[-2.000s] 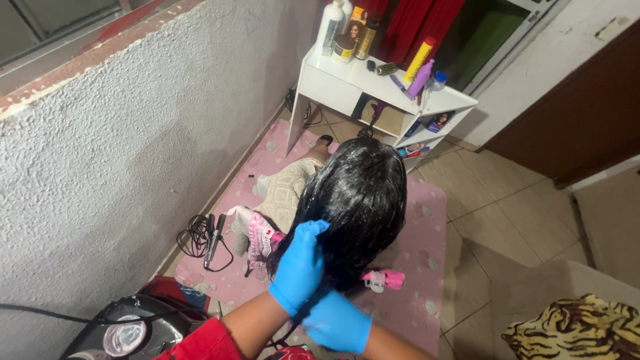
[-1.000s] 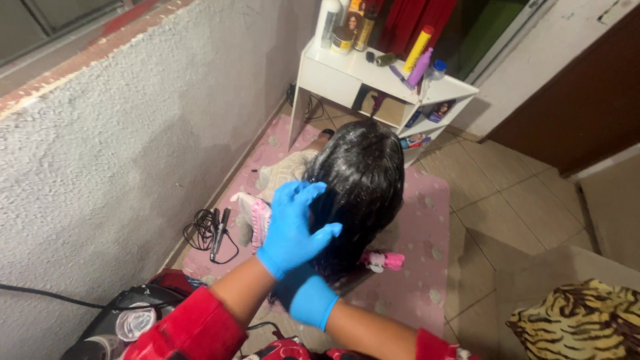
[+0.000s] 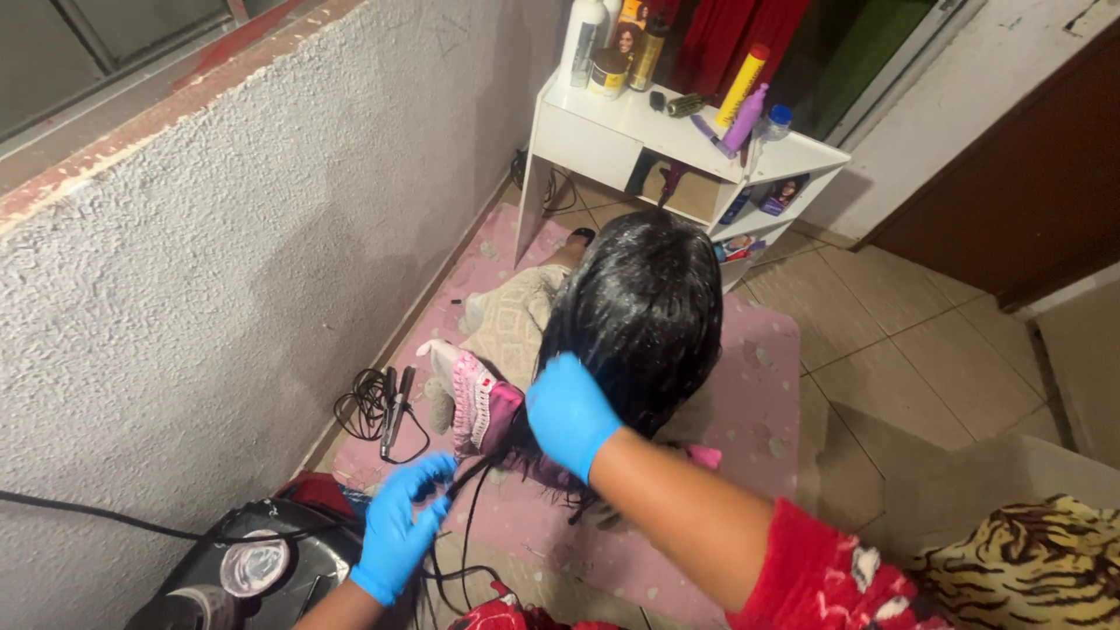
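A seated person's long dark hair [image 3: 656, 297], wet-looking with whitish traces on top, fills the middle of the view. My right hand [image 3: 570, 416], in a blue glove, presses with bent fingers at the hair's left side; whether it grips strands is hidden. Lower left, my left hand [image 3: 404, 516], also gloved in blue, has thumb and fingers closed around a dark strand drawn out from the head. Pink cloth with lace trim [image 3: 477, 407] lies beside the hair. The person's face is hidden.
A white vanity table [image 3: 595, 131] bears bottles, a jar and a round brush [image 3: 685, 106]. A flat iron [image 3: 396, 411] with its cord lies on the pink mat [image 3: 752, 402] by the wall. An open tub [image 3: 255, 563] sits on a black surface, lower left. Tiger-striped fabric [image 3: 1024, 560] lies at right.
My hands, close together behind the head before, are now apart. The left has moved down and left, with a strand drawn out; the right is at the hair's left side.
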